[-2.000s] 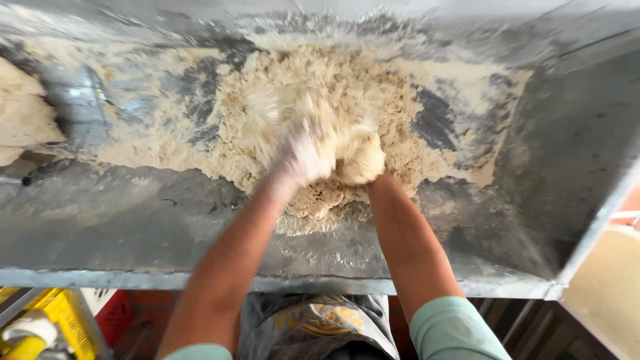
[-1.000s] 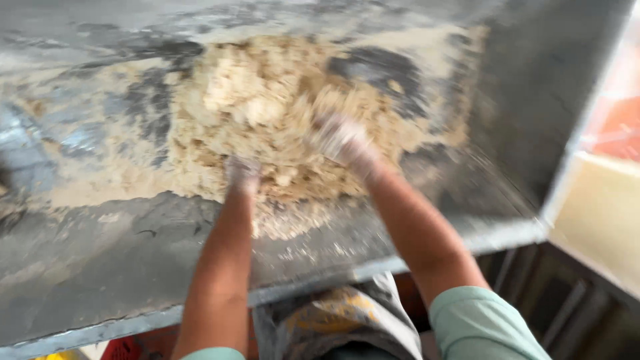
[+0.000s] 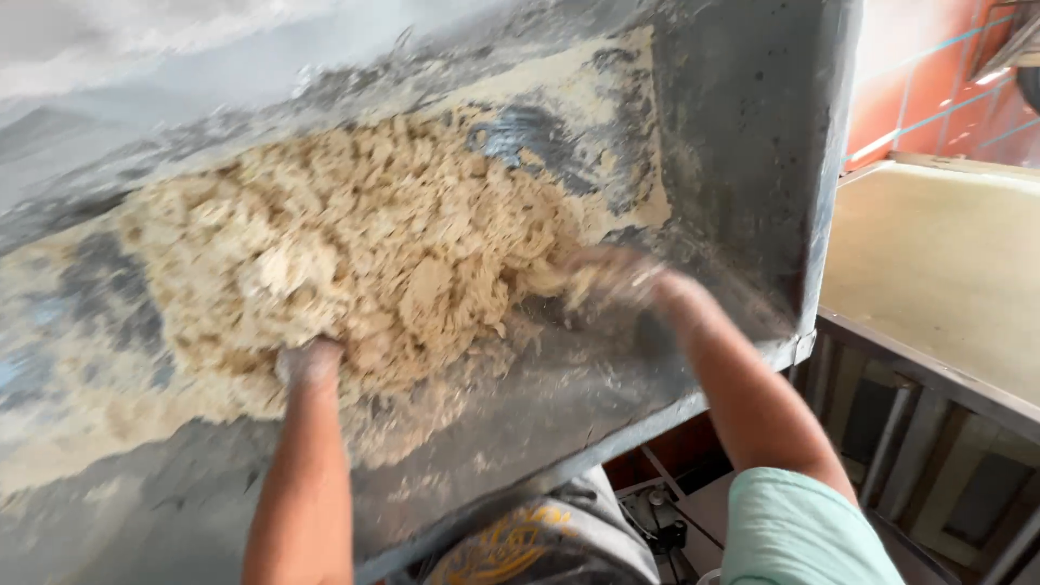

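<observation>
A shaggy heap of pale, crumbly dough (image 3: 406,236) lies on the floor of a grey metal trough (image 3: 731,162). My left hand (image 3: 313,357) is at the near left side of the heap, its fingers buried in the dough and hidden. At the heap's right end, my right hand (image 3: 613,268) is blurred by motion, coated with dough, with its fingers against the dough's edge. Whether it grips any dough cannot be told. Smeared dough and flour coat the trough floor around the heap.
The trough's near rim (image 3: 650,422) runs in front of my apron (image 3: 528,544). Its right end wall stands beyond my right hand. Right of the trough is a pale-topped table (image 3: 934,252) with a slatted side, before an orange tiled wall (image 3: 910,81).
My hands were close together two seconds ago and are now far apart, the right one out at the heap's right end. The dough is spread wider. The view has turned and shifted right.
</observation>
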